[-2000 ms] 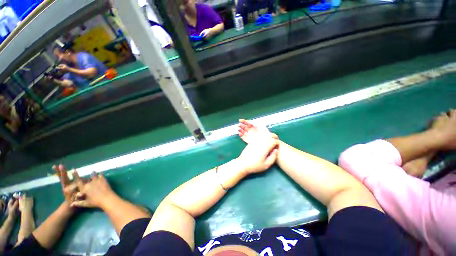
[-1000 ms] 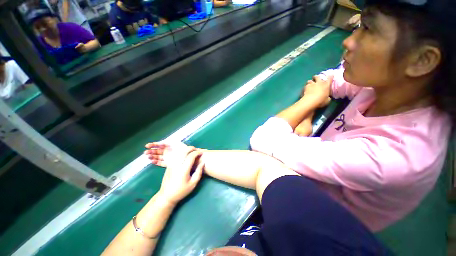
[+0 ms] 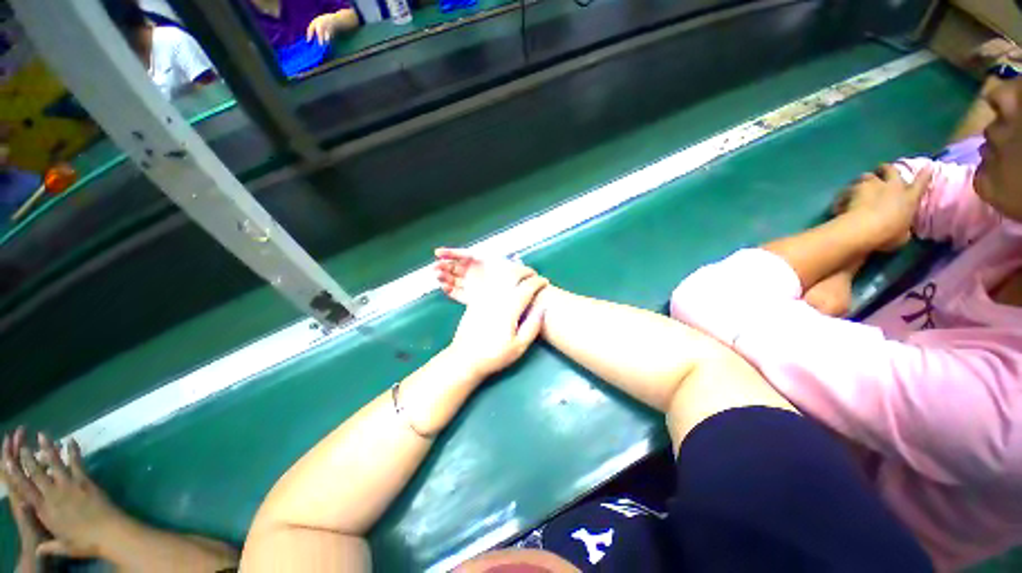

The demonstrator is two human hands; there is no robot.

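Note:
My left hand [image 3: 499,325] lies across my right wrist and clasps it, with a thin bracelet [image 3: 406,412] on my left wrist. My right hand [image 3: 473,275] is palm up and empty, fingers loosely extended towards the white edge strip [image 3: 583,207]; part of it is hidden under the left hand. Both forearms rest on the glossy green bench top [image 3: 572,392].
A grey-white post [image 3: 213,190] is bolted at the strip, left of my hands. A dark conveyor [image 3: 437,168] lies beyond. A neighbour's pink sleeve [image 3: 829,347] is close at the right, another person's hands [image 3: 62,498] at the left. Workers sit across the line.
The view has swung back left, so the post and my hands appear further right. The left neighbour's hands are back in view. My hands keep the same clasp.

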